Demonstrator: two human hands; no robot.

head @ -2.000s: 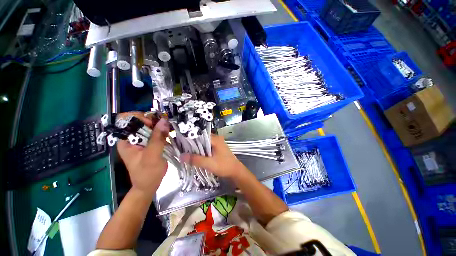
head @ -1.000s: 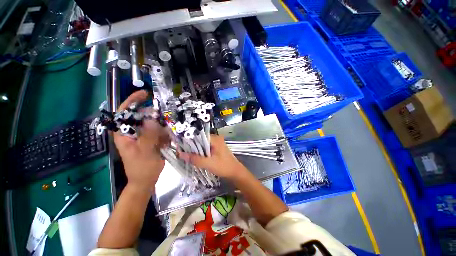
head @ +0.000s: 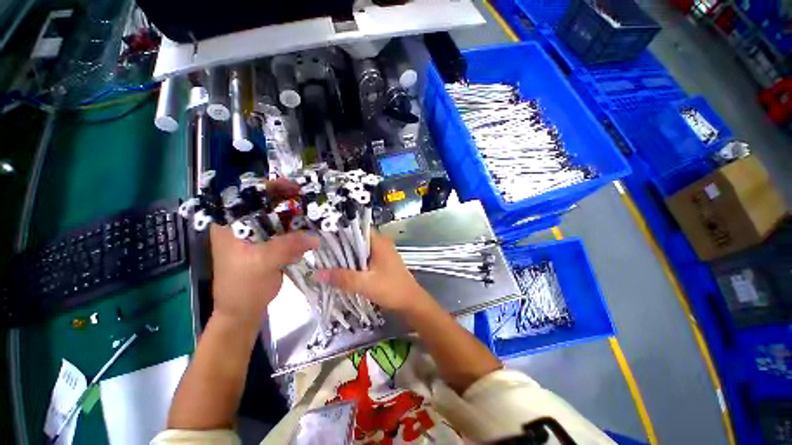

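Observation:
My left hand (head: 247, 265) is closed around a bunch of white cable assemblies with black and white connectors (head: 234, 204) pointing up and left. My right hand (head: 378, 276) holds a larger bunch of white cables (head: 343, 243), connectors up, lower ends above the silver plate (head: 300, 335). The two bunches meet between my hands, and my left thumb lies across the cables. Another small bundle of cables (head: 447, 259) lies on the right part of the plate. The palms and some fingers are hidden by the cables.
The labelling machine's control panel (head: 399, 163) and rollers (head: 240, 130) are straight ahead. A blue bin (head: 599, 152) full of cables stands at the right, with a lower blue bin (head: 595, 326) below it. A black keyboard (head: 108, 256) and paper (head: 148, 404) lie on the green bench at left.
My left hand has moved down and right, closer to my right hand, and its bunch now stands against the other. My right hand has barely moved.

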